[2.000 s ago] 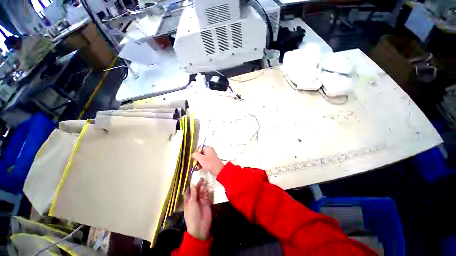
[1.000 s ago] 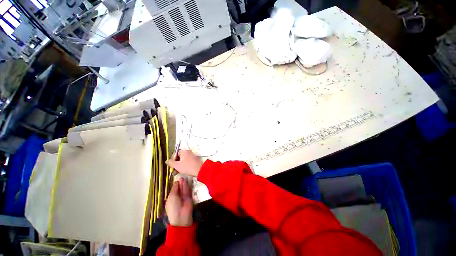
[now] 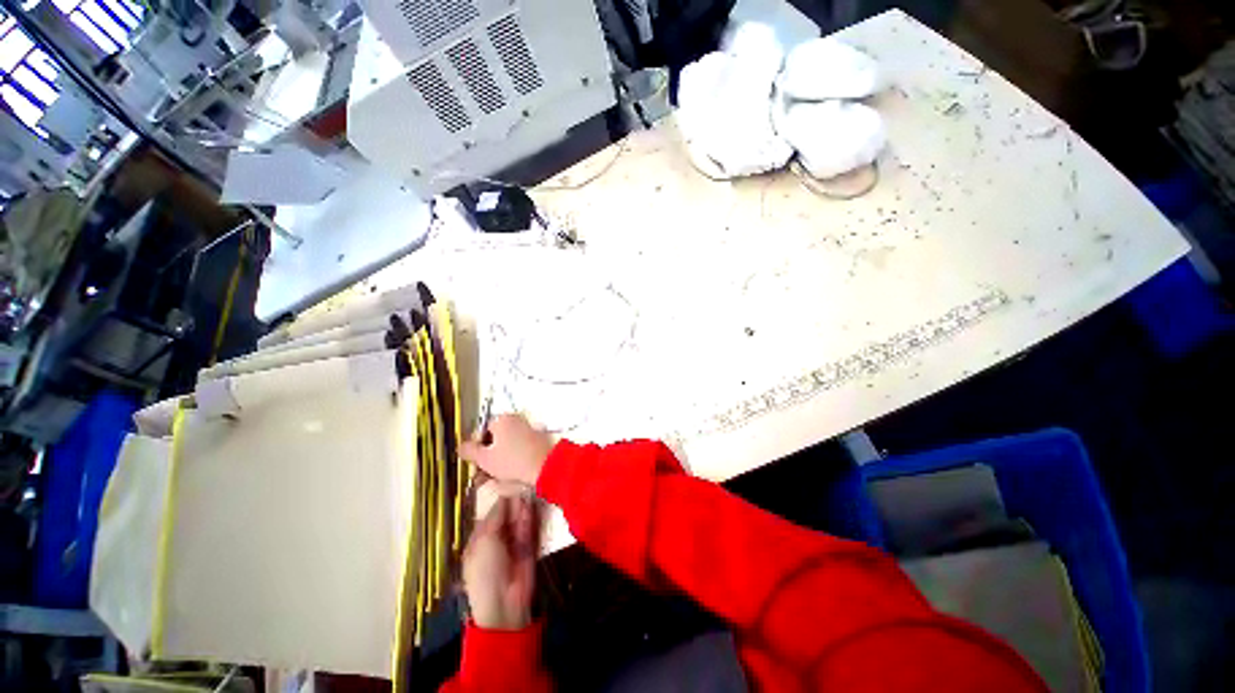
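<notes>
Beige panels [image 3: 291,515] with yellow bound edges [image 3: 431,474] lie stacked at the left, grey flaps [image 3: 377,371] at their far corners. My right hand [image 3: 509,450] holds a slim pen-like tool [image 3: 486,410] pencil-fashion beside the yellow edges. A thin cord [image 3: 576,379] loops on the table beyond it. My left hand [image 3: 501,558] is just below my right hand, beside the stack's right edge, with fingers bent upward. Whether it grips anything is not clear.
The pale table [image 3: 677,298] has a printed scale [image 3: 860,363], a white bundle [image 3: 786,115], a small black box [image 3: 496,206] and scattered thread bits. A white vented machine [image 3: 474,95] stands behind. A blue bin [image 3: 1104,542] with panels is below right.
Since two seconds ago the view has shifted and tilted. My right hand stays at the yellow edges with the tool. My left hand's fingers have come closer to my right hand.
</notes>
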